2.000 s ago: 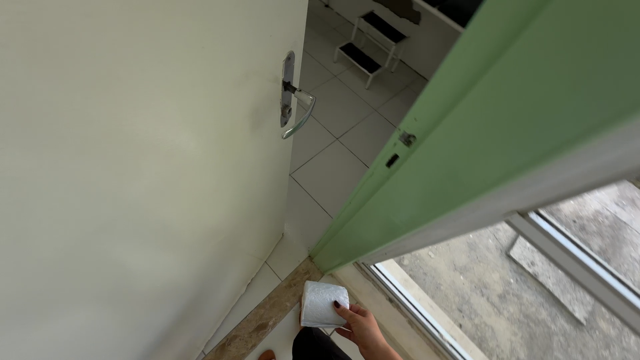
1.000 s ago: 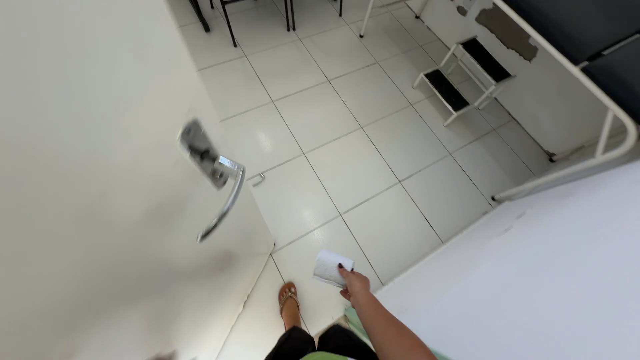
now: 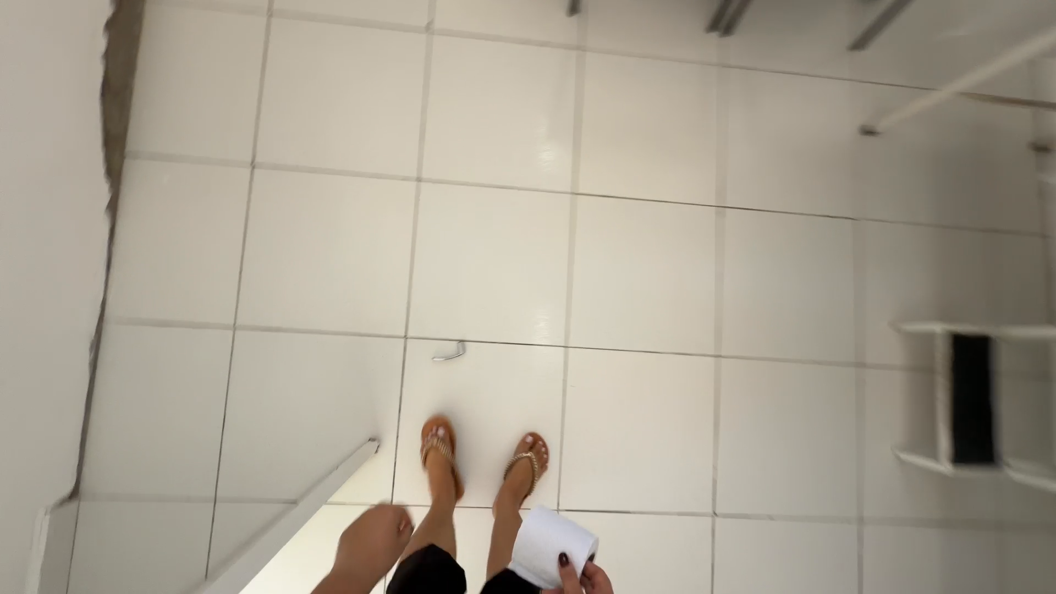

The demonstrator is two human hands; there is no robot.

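Note:
My right hand (image 3: pixel 584 575) grips a roll of white toilet paper (image 3: pixel 551 546) at the bottom, right of centre, with the thumb on its side. Left of it, above my left leg, is my left hand (image 3: pixel 373 540), blurred, its fingers curled; no object shows in it. The edge of the door (image 3: pixel 305 507) stands just left of the left hand, and they do not appear to touch. A curved metal door handle (image 3: pixel 450 353) shows against the floor tiles, ahead of my sandalled feet (image 3: pixel 524 462).
White floor tiles (image 3: pixel 495 256) spread ahead. A wall (image 3: pixel 49 247) with a ragged lower edge runs along the left. At the right stands a step stool (image 3: pixel 973 400) with a black tread. Metal furniture legs (image 3: pixel 957 87) reach down at the upper right.
The view has swung down and left, from the doorway to the room's floor. My left hand has come into view. The paper roll is still in my right hand.

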